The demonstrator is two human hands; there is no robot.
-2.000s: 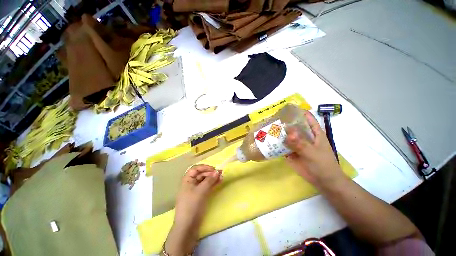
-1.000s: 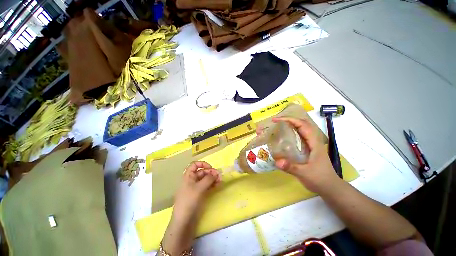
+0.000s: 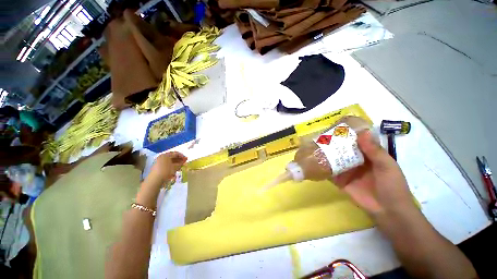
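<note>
My right hand (image 3: 376, 169) is around the glue bottle (image 3: 327, 155), which is tilted with its nozzle pointing down-left above the yellow template (image 3: 272, 218). My left hand (image 3: 166, 166) is at the template's upper left corner, over the spot of the loose tabs (image 3: 173, 180), which it mostly covers. Its fingertips are close together; whether they hold a tab is too small to tell. An olive panel (image 3: 200, 199) shows under the template at the left. Two small yellow blocks and a black strip are along the template's far edge.
A blue box (image 3: 170, 131) of tabs is beyond my left hand. An olive panel stack (image 3: 82, 218) is at the left. A mallet (image 3: 393, 131) and a red-handled tool (image 3: 488, 182) are at the right. Black cloth (image 3: 313, 82), yellow strips (image 3: 185, 71) and brown pieces (image 3: 294, 24) are behind.
My left hand has moved left from in front of the nozzle to the loose tabs. My right hand has shifted right with the bottle. The view has turned slightly left.
</note>
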